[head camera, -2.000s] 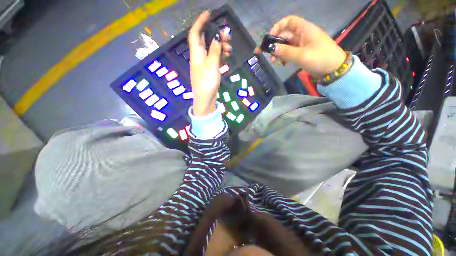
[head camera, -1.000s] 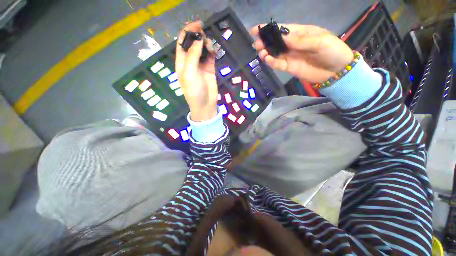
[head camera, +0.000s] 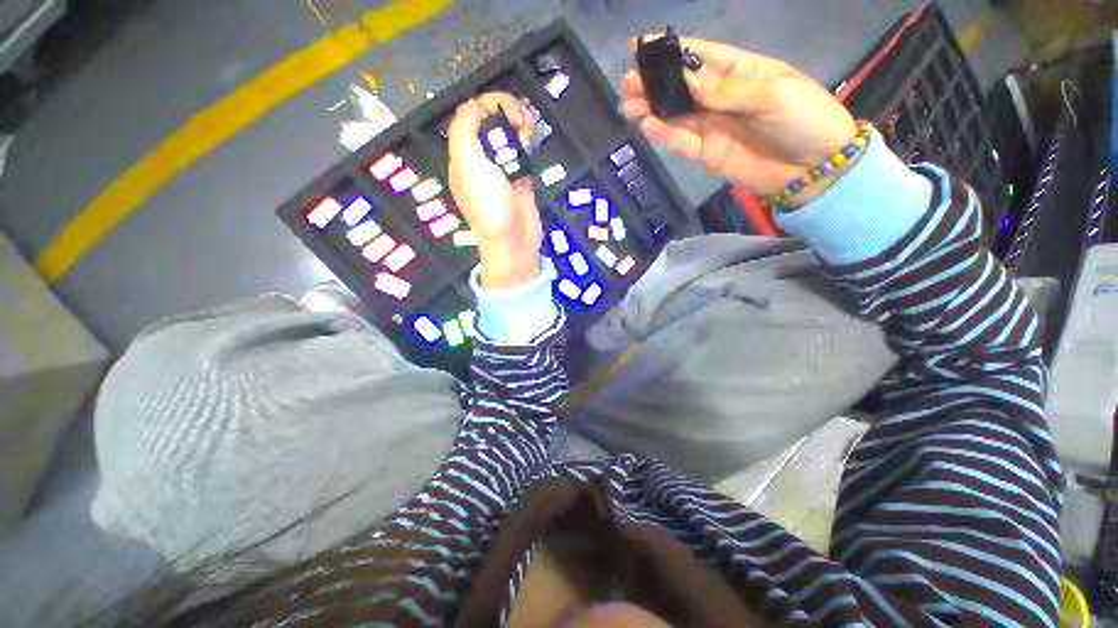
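The black device tray (head camera: 576, 64) lies tilted in front of my knees. Many lit display screens (head camera: 397, 255) show in it, white, blue, red and green. My left hand (head camera: 493, 196) is over the middle of the tray and holds a black device (head camera: 503, 145) with white lit areas facing up. My right hand (head camera: 748, 119) is raised above the tray's upper right edge. It holds a black rectangular piece (head camera: 665, 76), dark-faced, upright between thumb and fingers; I cannot tell if it is one device or several. My left hand and forearm hide part of the tray.
A black grid tray with a red edge (head camera: 885, 47) stands at the right beyond my right wrist. Dark stacked trays (head camera: 1042, 172) and a pale box (head camera: 1089, 356) are further right. A yellow line (head camera: 221, 145) crosses the grey floor at left. A yellow mesh edge shows at lower right.
My left hand has lowered slightly and turned, so its device shows white lit areas. My right hand has turned the black piece to a smoother dark face. Several screens in the tray have changed colour.
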